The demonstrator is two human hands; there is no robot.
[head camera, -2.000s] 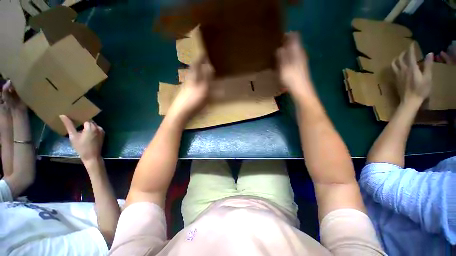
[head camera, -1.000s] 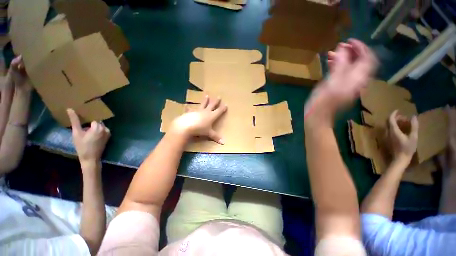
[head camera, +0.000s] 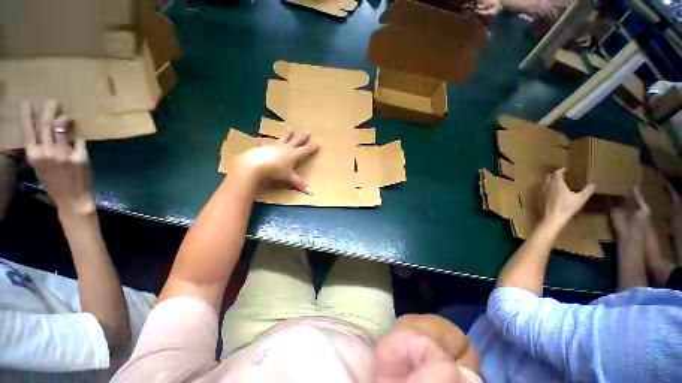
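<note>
A flat brown die-cut blank [head camera: 329, 161] lies on the green tabletop in front of me, its rounded lid end pointing away. My left hand [head camera: 278, 161] rests flat on its left part, fingers spread, not gripping it. My right arm is bent back against my torso at the bottom edge. My right hand [head camera: 411, 360] is blurred and partly cut off there, so its fingers cannot be made out. A part-folded box [head camera: 410, 96] stands beyond the blank to the right, its tray walls up and its lid open at the back.
The dark green table [head camera: 419, 232] has its near edge before my lap. At left, a person's hand [head camera: 60, 149] is on cardboard. At right, a person in blue sleeves handles a box [head camera: 607, 166] over stacked blanks [head camera: 527, 149]. Pale bars [head camera: 598, 82] stand at the far right.
My right hand has dropped from above the table to my torso. My left hand stays on the blank. The view has shifted. The neighbour on the right now has a raised box form.
</note>
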